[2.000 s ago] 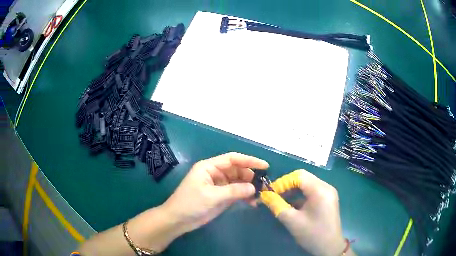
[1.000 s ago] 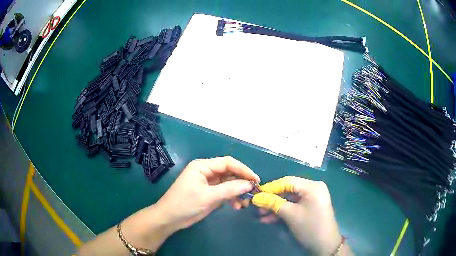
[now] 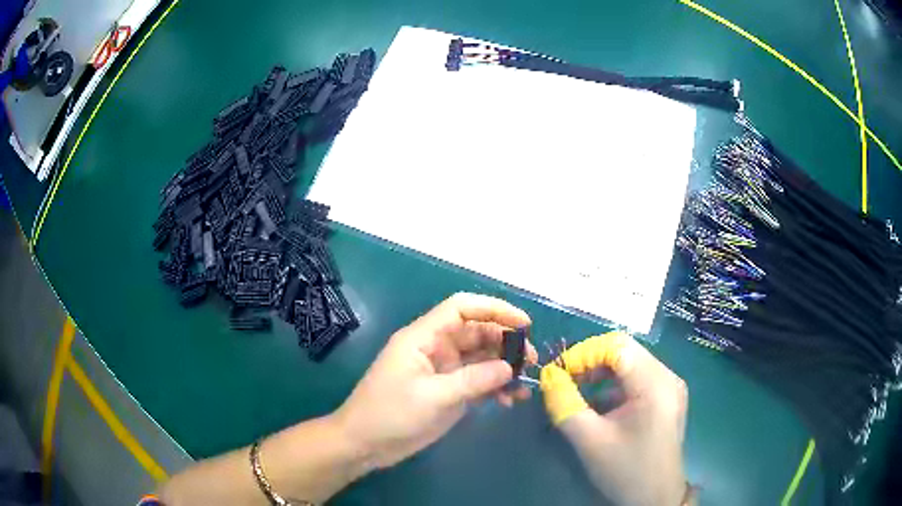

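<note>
A black connector housing stands upright between the thumb and fingers of my left hand. My right hand, with yellow-orange finger cots on thumb and finger, pinches thin wires just right of the housing. A light wire spans from the housing to my right fingertips; a few dark wire ends stick up above them. Whether any wire sits in a cavity is too small to tell. The sleeve of this cable is hidden by my hands.
Loose black housings are heaped at left. A white sheet in clear plastic lies mid-bench, a sample harness across its top. Sleeved cables are stacked at right, coloured wire ends facing the sheet. Red-orange scissors lie at upper left.
My hands have drawn slightly apart from their close pinch a second ago. The black housing and the wires now show between them. The whole view has shifted slightly.
</note>
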